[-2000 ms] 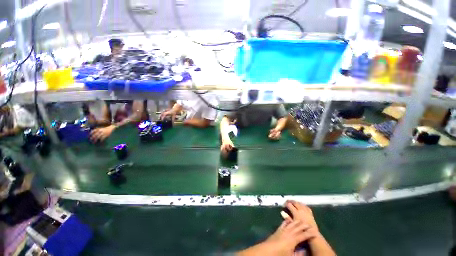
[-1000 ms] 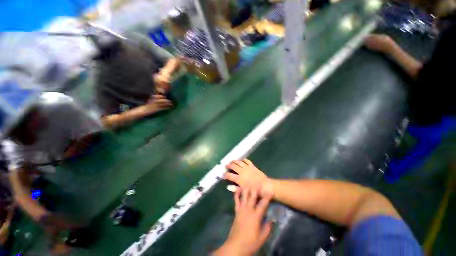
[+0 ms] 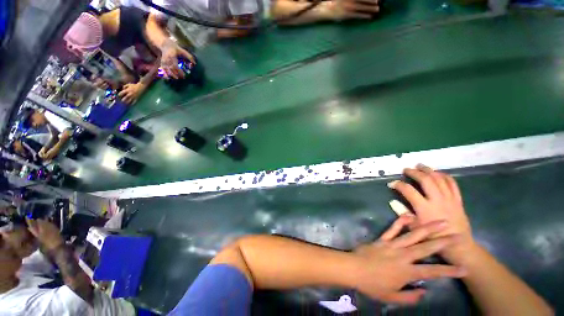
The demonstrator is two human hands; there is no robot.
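Several small black electronic units lie on the green belt. The nearest unit [image 3: 229, 143] has a thin pale lead with a small round end. Another unit [image 3: 187, 137] is to its left. My left hand [image 3: 399, 262] lies across the back and wrist of my right hand, fingers spread and empty. My right hand [image 3: 433, 200] is over the near green surface, its fingertips by the white rail [image 3: 297, 177]. Its fingers are apart, with pale covers on fingers, and it holds nothing visible. My hands are well to the right of the units.
A blue flat-sided bin [image 3: 123, 262] stands at left on the near surface [image 3: 284, 216]. A white scrap [image 3: 339, 303] lies below my left hand. Other workers sit across the belt and at lower left; one hand [image 3: 175, 63] touches glowing units. A black cable hangs across the top left.
The view has swung left, bringing the row of units and the blue bin into sight. My left hand now lies over my right hand and wrist. My right sleeve is out of view.
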